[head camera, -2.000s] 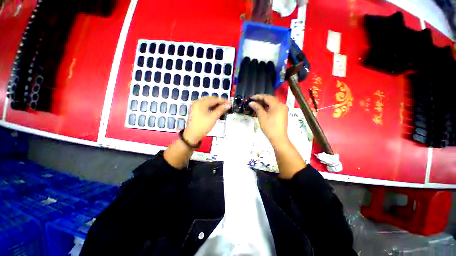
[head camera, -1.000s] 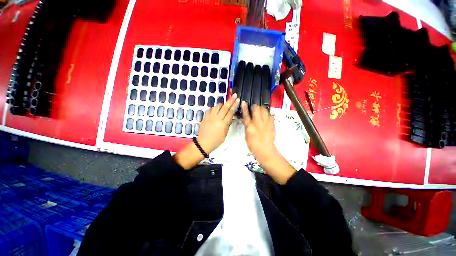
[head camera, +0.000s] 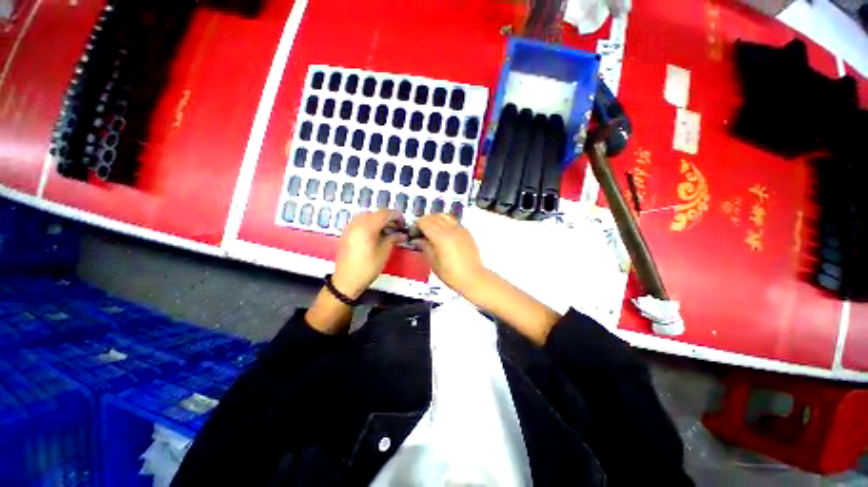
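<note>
Several black oval tubes lie side by side, their far ends in the blue plastic bin; two near ends on the right look open. The white parts tray holds rows of small dark oval pieces, left of the bin. My left hand and my right hand are bare and meet at the tray's near right edge. Small dark pieces show at the fingertips of both hands; the fingers partly hide them.
A hammer with a brown handle and white-wrapped end lies right of the tubes. A dark blue tool is beside the bin. The pale work pad lies at the front. Black tube stacks are far left, others far right. A red stool is below.
Both hands have left the tubes' near ends and moved left to the tray's near edge. The tubes' near ends are now uncovered. The whole view has shifted.
</note>
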